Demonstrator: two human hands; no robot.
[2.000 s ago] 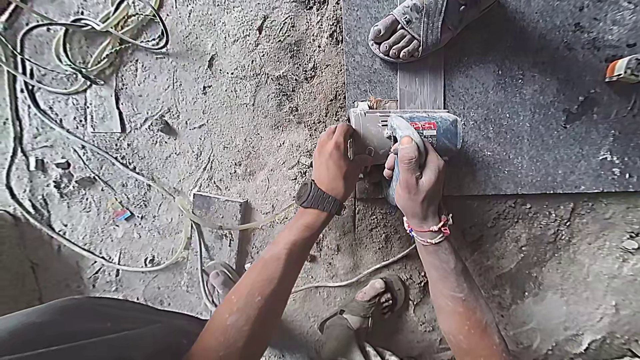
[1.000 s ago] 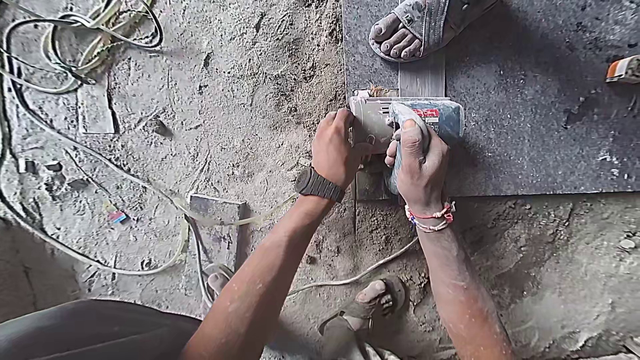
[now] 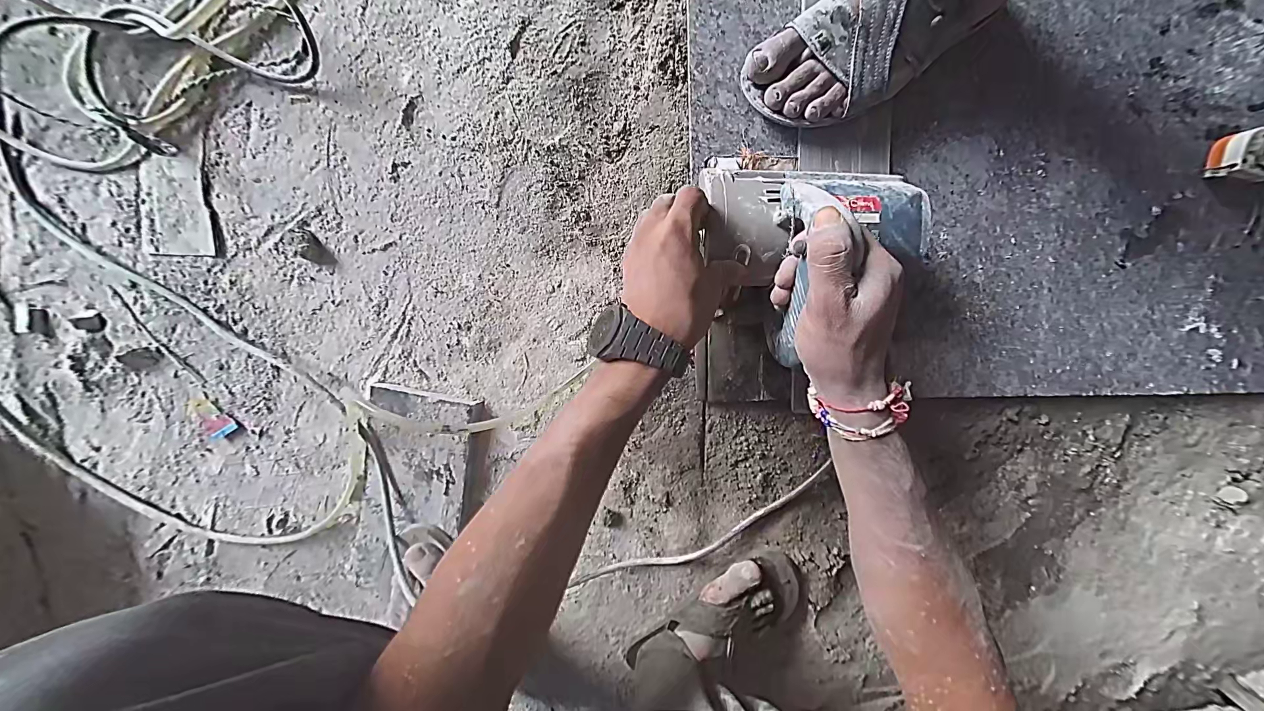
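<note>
My right hand (image 3: 849, 286) is closed around the blue handle of a dusty corded power saw (image 3: 755, 222), its thumb on top. My left hand (image 3: 676, 262), below a dark wristwatch (image 3: 639, 341), grips the left end of the tool's grey body; its fingertips are partly hidden. The tool lies over the left part of a dark stone slab (image 3: 1047, 286). Beneath it a lighter grey strip (image 3: 844, 146) runs up the slab toward a sandalled foot. The tool's blade is hidden from view.
A sandalled foot (image 3: 800, 84) stands on the slab just above the tool. An orange and white object (image 3: 1234, 155) lies at right. Cables and a hose (image 3: 212, 321) loop over the dusty ground at left, near a flat block (image 3: 425, 444). Another sandalled foot (image 3: 736, 592) is below.
</note>
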